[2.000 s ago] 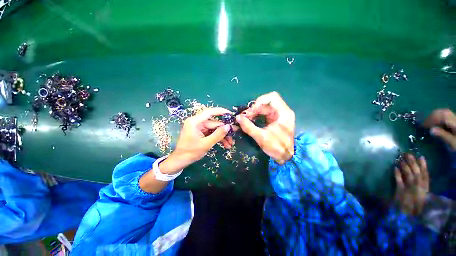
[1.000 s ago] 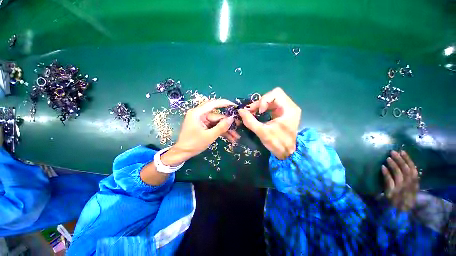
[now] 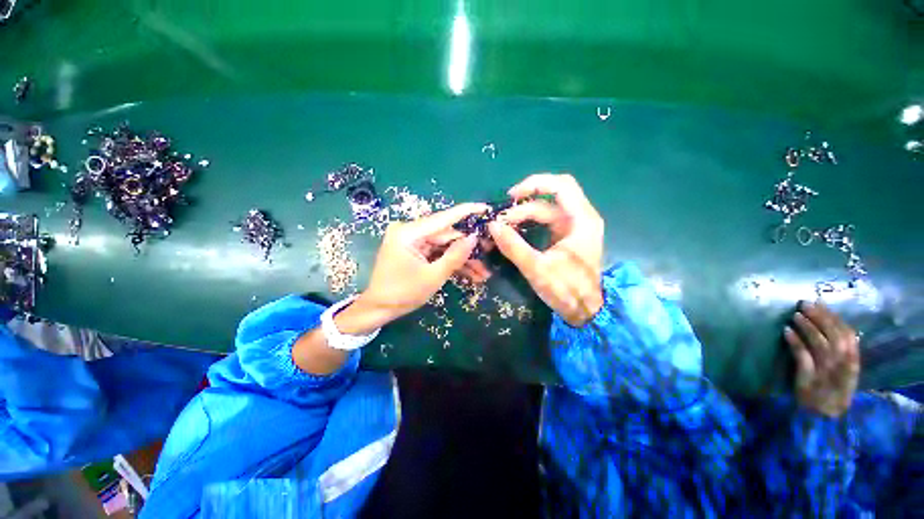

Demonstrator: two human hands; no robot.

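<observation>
My left hand (image 3: 410, 269) and my right hand (image 3: 557, 253) meet at the centre over the green work surface. Both sets of fingertips pinch a small dark purple-silver ring-and-link piece (image 3: 484, 223), partly hidden by the fingers. Small pale connectors (image 3: 410, 206) lie behind my left hand. Gold-tone small fittings (image 3: 336, 258) are heaped to its left, and more tiny bits (image 3: 496, 312) are scattered in front of my hands. A dark cluster with a ring (image 3: 362, 195) lies beside the pale bits.
A large dark tangled heap (image 3: 140, 184) lies at left, with a small dark cluster (image 3: 260, 231) nearer the centre. Linked silver pieces (image 3: 790, 198) lie at right. Another person's hand (image 3: 826, 355) rests at the right edge. Blue sleeves (image 3: 51, 405) show at left. A pale open ring (image 3: 604, 114) lies far back.
My hands stay together on the dark piece; my right fingers have closed in around it. At right, one of the other person's hands has left the view and linked pieces lie nearer that person.
</observation>
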